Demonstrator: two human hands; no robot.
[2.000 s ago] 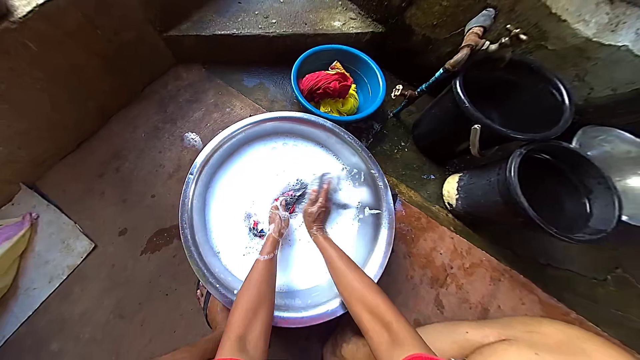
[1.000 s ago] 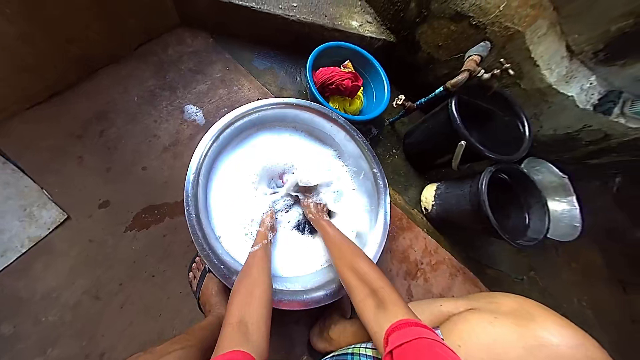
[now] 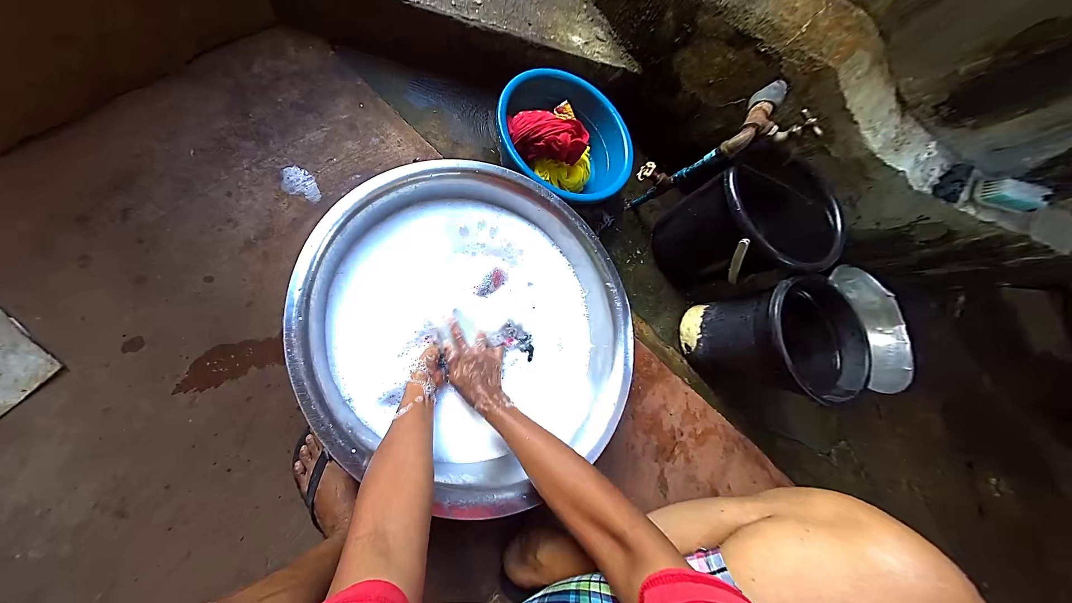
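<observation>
A wide round metal basin [image 3: 615,368] stands between my feet, full of white suds. My left hand [image 3: 429,368] is low in the foam, its fingers partly hidden against a dark bit of wet cloth. Beside it my right hand [image 3: 476,368] lies with fingers spread at the foam's surface; whether its palm touches cloth is hidden. Dark wet cloth [image 3: 512,335] shows through the suds just right of my right hand, and a small reddish patch of cloth [image 3: 496,279] pokes out farther up.
Behind the basin sits a blue plastic tub [image 3: 615,159] with red cloth [image 3: 548,136] and yellow cloth [image 3: 565,174]. To the right are a pipe with taps [image 3: 745,134], two black buckets [image 3: 687,243] [image 3: 737,335] and a metal bowl [image 3: 892,343]. A brush [image 3: 1009,194] lies on the ledge.
My right hand has come up to the foam's surface with fingers spread; a second ago both hands were together over dark cloth. A reddish patch now shows farther up in the suds.
</observation>
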